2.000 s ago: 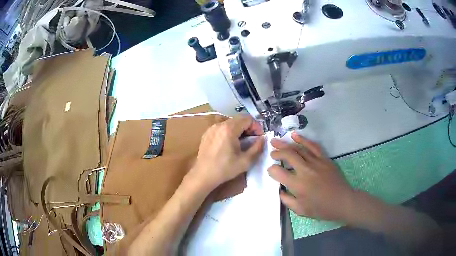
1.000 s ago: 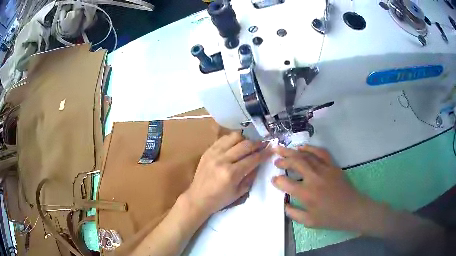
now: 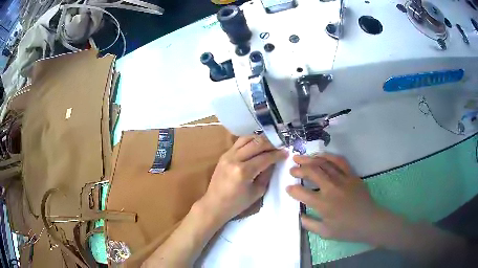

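Observation:
A brown bag panel [image 3: 194,152] with a black label [image 3: 163,150] lies left of the needle, with a white backing [image 3: 262,230] folded over toward me. My left hand [image 3: 238,175] holds the panel and white backing, thumb and fingertips just left of the presser foot [image 3: 297,142]. My right hand [image 3: 335,199] rests its fingertips on the right edge of the white backing, fingers apart, just below the foot. The needle itself is too small to make out.
The white sewing machine head [image 3: 367,63] with a blue badge stands over the work. A brown panel stack [image 3: 65,125] with straps [image 3: 68,222] lies at the left. A pale strap bundle [image 3: 78,23] is behind it.
The machine first appears lower and further right than two seconds ago, a view shift. Both hands stay close to the foot, with only slight finger movement. The label has shifted slightly in view.

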